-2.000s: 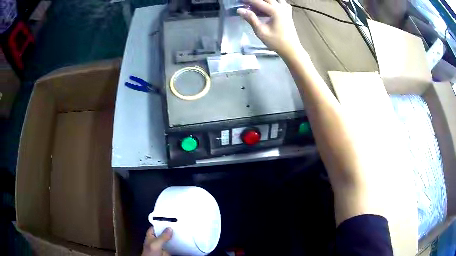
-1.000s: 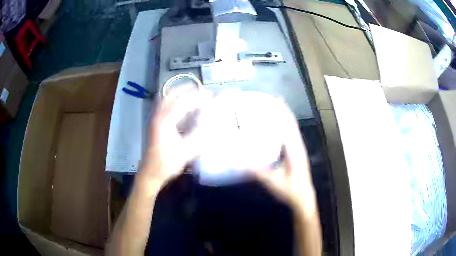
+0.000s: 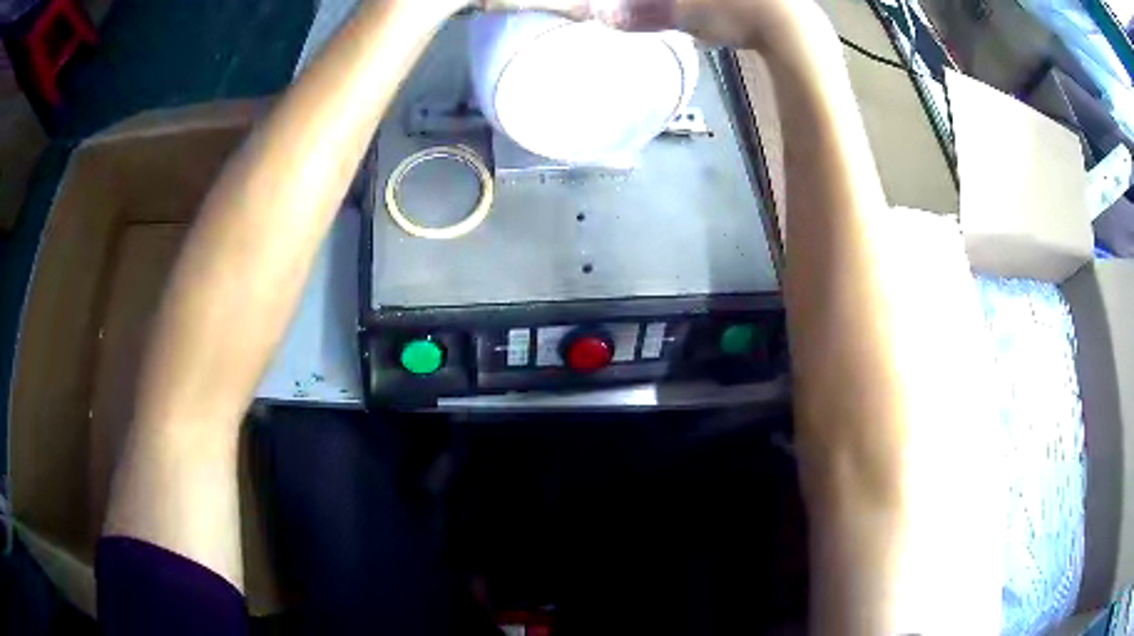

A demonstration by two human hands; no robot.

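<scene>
The white rounded plastic housing [image 3: 591, 90] is at the top of the view, over the machine's fixture, and hides the upright. Its round face points towards me. My left hand [image 3: 510, 5] and my right hand [image 3: 665, 13] are at its far upper edge, holding it, both partly cut off by the picture's top edge. The fingertips are hard to make out. The grey machine bed [image 3: 522, 249] lies below the housing. A small metal clamp bar [image 3: 686, 122] shows at the housing's right side, another at its left.
A cream tape roll [image 3: 439, 193] lies on the bed. The front panel holds a left green button [image 3: 422, 357], a red button [image 3: 588, 352] and a right green button [image 3: 739, 337]. An open carton [image 3: 56, 336] stands left; a right carton [image 3: 1107, 373] holds shiny clear plastic [image 3: 1038, 435].
The housing has moved from low in front of me, up and away over the fixture. My left hand has come up with it; both arms now stretch forward. The blue-handled cutters are now hidden.
</scene>
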